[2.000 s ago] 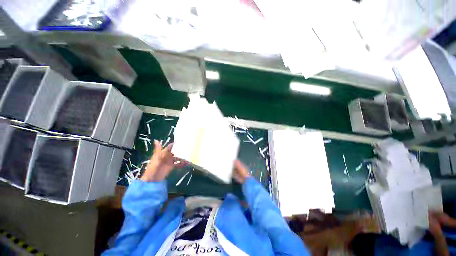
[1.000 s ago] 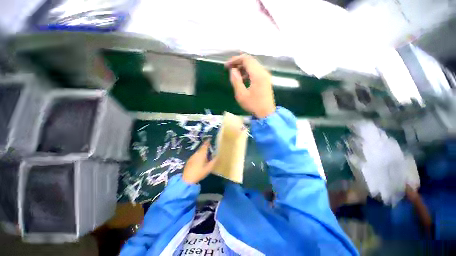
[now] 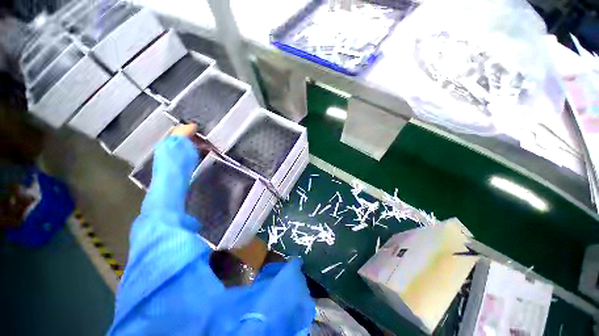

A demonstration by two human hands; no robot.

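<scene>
Stacked open boxes [image 3: 203,102] with pale walls and dark insides fill the upper left. My left arm reaches over them, and my left hand [image 3: 184,130] is at their upper edges beside a thin dark strap [image 3: 243,167]. The hand is small and mostly hidden by the sleeve and box edges, so I cannot tell whether it grips anything. My right hand is not in view. A pale, yellowish folded box [image 3: 423,272] sits tilted on the green bench at the lower right, with no hand on it.
White slivers [image 3: 309,235] litter the green bench [image 3: 341,262]. A blue-rimmed tray [image 3: 341,36] and a clear plastic bag [image 3: 479,65] are on the upper shelf. A pink-printed stack of blanks [image 3: 515,305] is at lower right. Yellow-black tape [image 3: 98,243] marks the floor.
The view has swung left, towards the stacked boxes. My left hand has left the pale box and moved to the stack. My right hand has gone out of the picture.
</scene>
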